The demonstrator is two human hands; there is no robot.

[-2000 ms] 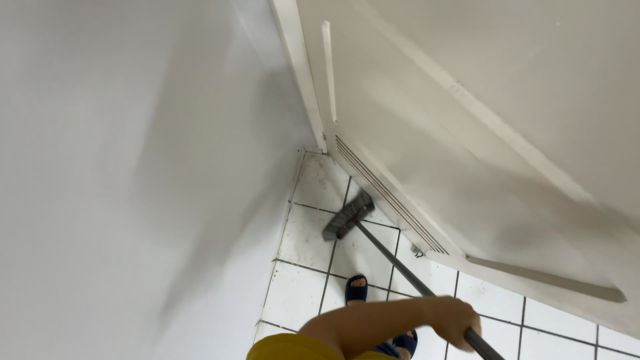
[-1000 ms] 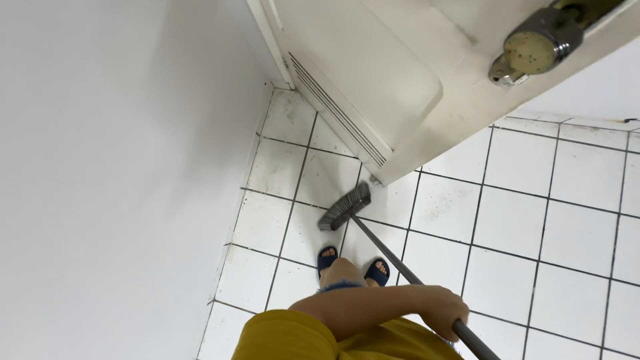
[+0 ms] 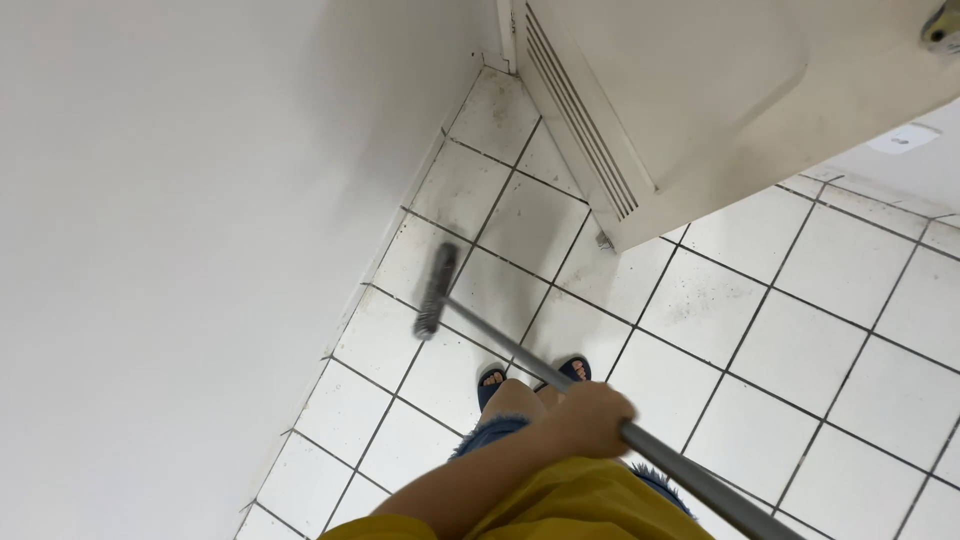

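Observation:
My left hand (image 3: 595, 420) is closed around the grey handle (image 3: 697, 474) of a broom, in front of my yellow shirt. From there the handle slants up and left to the broom head (image 3: 436, 291), whose dark grey bristles are slightly blurred over the white floor tiles (image 3: 501, 281) near the left wall. The handle's other end runs out of view at the bottom right. My right hand is outside the picture.
A white wall (image 3: 187, 225) rises on the left. The cream door (image 3: 675, 97) with vent slots stands at the top right, its lower corner above the tiles. My sandalled feet (image 3: 492, 382) are just below the broom head. Dirt specks (image 3: 712, 296) mark the tiles right of the door corner.
The broom head has moved away from the door's lower edge, toward the left wall. My left hand keeps hold of the handle. The view has shifted, showing more floor.

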